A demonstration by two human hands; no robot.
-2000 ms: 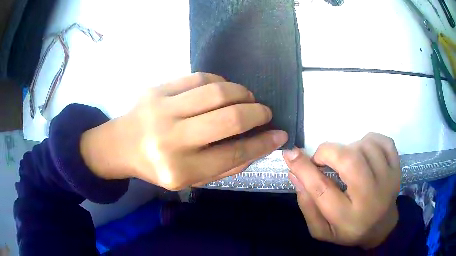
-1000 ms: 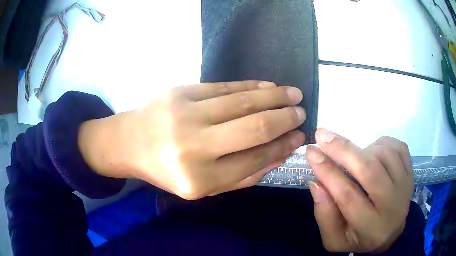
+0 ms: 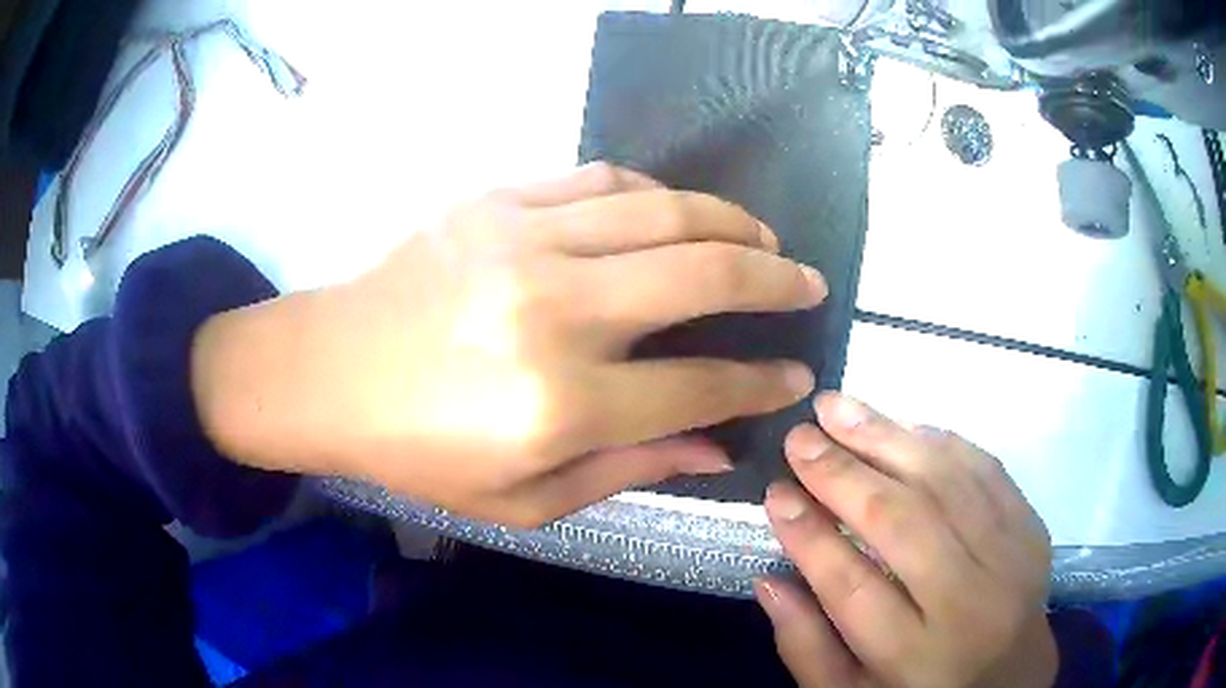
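Observation:
The dark rib knit piece (image 3: 726, 121) lies on the white table, its far right corner by the presser foot (image 3: 856, 61). My left hand (image 3: 538, 343) lies over the piece from the left, fingers spread on top, thumb near its near edge. My right hand (image 3: 914, 538) touches the piece's right edge near its lower corner with the fingertips. Part of the piece is hidden under my left hand. Whether the fingers pinch the fabric is not clear.
The sewing machine head (image 3: 1116, 47) hangs at upper right. Scissors with green and yellow handles (image 3: 1172, 403) lie at the right. Looped cords (image 3: 175, 121) lie at upper left. A measuring tape strip (image 3: 645, 538) runs along the table's curved front edge.
The view has shifted, so the machine head and the fabric's far edge now show. The fabric sits lower in view. The right hand's fingers now lie along its right edge.

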